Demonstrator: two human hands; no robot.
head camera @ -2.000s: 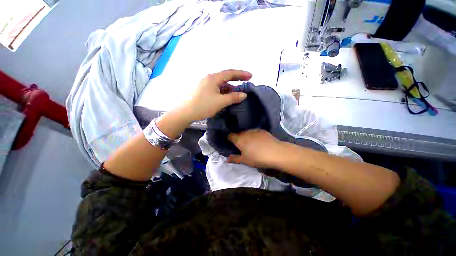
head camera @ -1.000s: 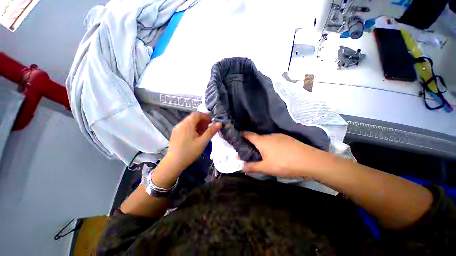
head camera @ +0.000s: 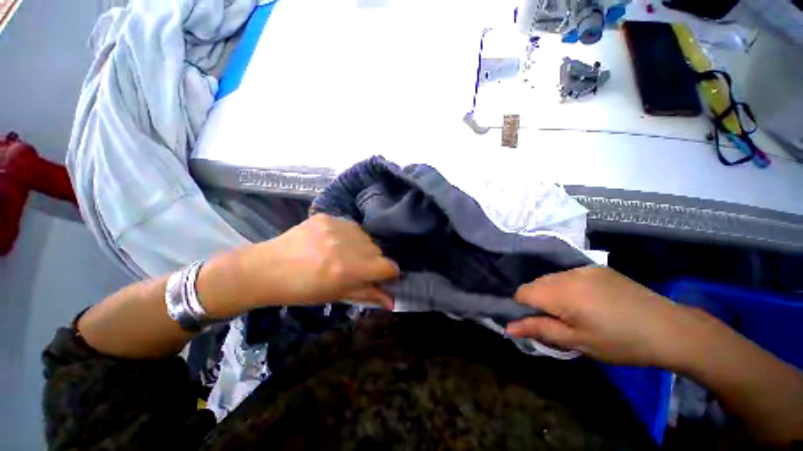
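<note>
The dark grey waistband (head camera: pixel 462 295) forms an open loop at the table's front edge, above the wearer's lap. Its near side is stretched between my hands. My left hand (head camera: pixel 330 264) grips the band at its left part, with fingers and thumb closed on it. My right hand (head camera: pixel 585 317) pinches the band further right. The pale garment body (head camera: pixel 537 211) shows behind and to the right of the band, partly lying on the table edge. The rest of the garment below is hidden by the band and hands.
A white machine table (head camera: pixel 352 97) has a ruler along its front edge. A sewing machine foot area (head camera: pixel 585 22), metal fitting (head camera: pixel 579 79), phone (head camera: pixel 662 69) and yellow tape (head camera: pixel 704 66) lie beyond. A pale cloth pile (head camera: pixel 132 150) hangs left. A blue bin (head camera: pixel 740 308) is below right.
My hands have moved apart, my right hand to the right along the band. The near side of the waistband is now pulled out straighter. The view has shifted slightly.
</note>
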